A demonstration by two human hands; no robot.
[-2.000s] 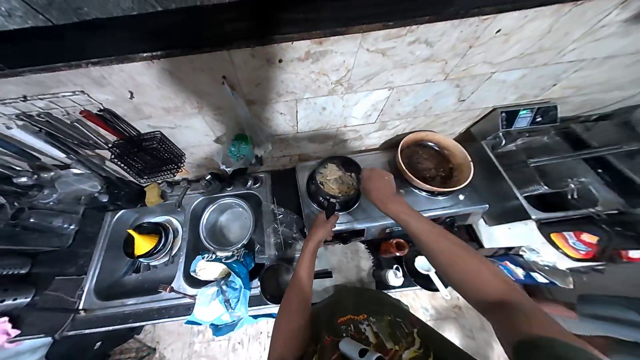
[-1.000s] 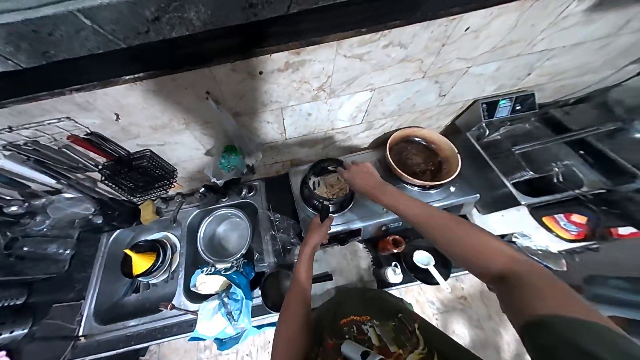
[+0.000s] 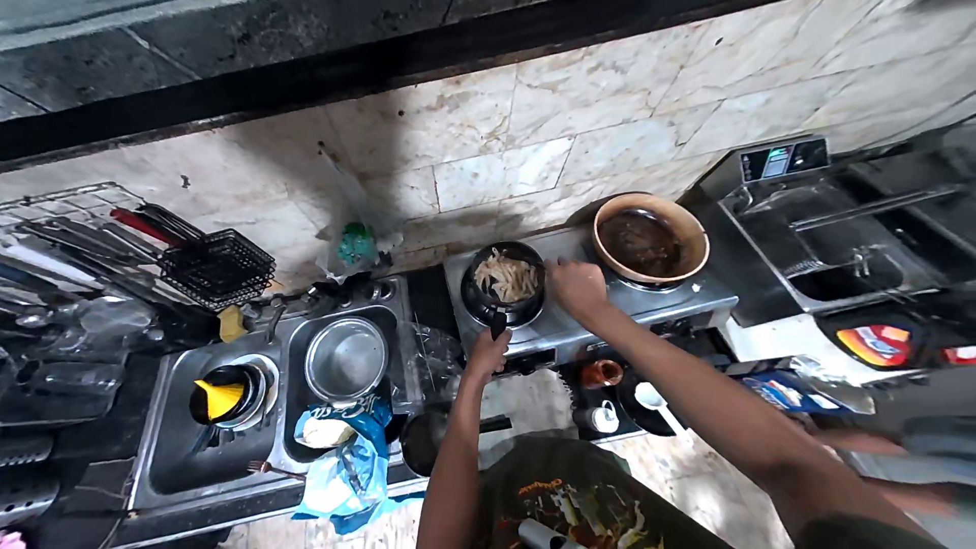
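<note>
A small black frying pan sits on the left burner of the steel stove, with pale strips of food in it. My left hand grips the pan's black handle from below. Close to the pan's right rim is my right hand, its fingers curled; whether it holds something small cannot be made out. On the right burner stands a wide tan-rimmed pan with dark brown liquid inside.
Left of the stove is a double sink with a metal pot and stacked dishes. A fryer stands at right. Below the stove are a red jar and a white ladle. Another person's arms show at lower right.
My right hand was over the food in the pan one second ago; now it is at the pan's right rim. My left hand stays at the handle.
</note>
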